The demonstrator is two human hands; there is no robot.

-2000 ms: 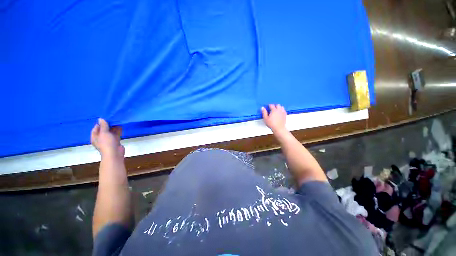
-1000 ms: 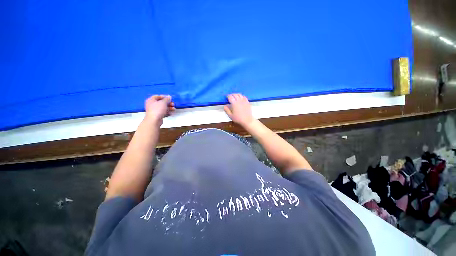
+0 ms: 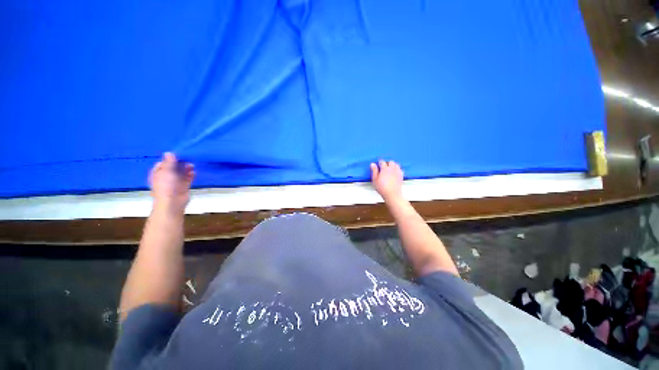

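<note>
A bright blue fabric ply (image 3: 448, 94) covers most of the table, with folds fanning from my left hand up to the top of the view. My left hand (image 3: 172, 177) pinches the near edge of the ply at the left and holds it slightly raised. My right hand (image 3: 388, 175) rests on the near edge right of centre, fingertips on the cloth; whether it grips any is unclear. The darker lay edge (image 3: 498, 173) runs along white underlay paper (image 3: 470, 186). A yellow fabric weight (image 3: 596, 153) stands at the lay's far right near corner.
The brown table's near edge (image 3: 462, 211) runs just in front of my body. A small dark item (image 3: 644, 155) lies on the table at right. A scrap pile (image 3: 600, 303) and a white sheet (image 3: 542, 336) are at lower right.
My left hand has moved left, drawing the ply's edge and making new folds. My right hand has moved right along the edge. The hands are farther apart than a second ago.
</note>
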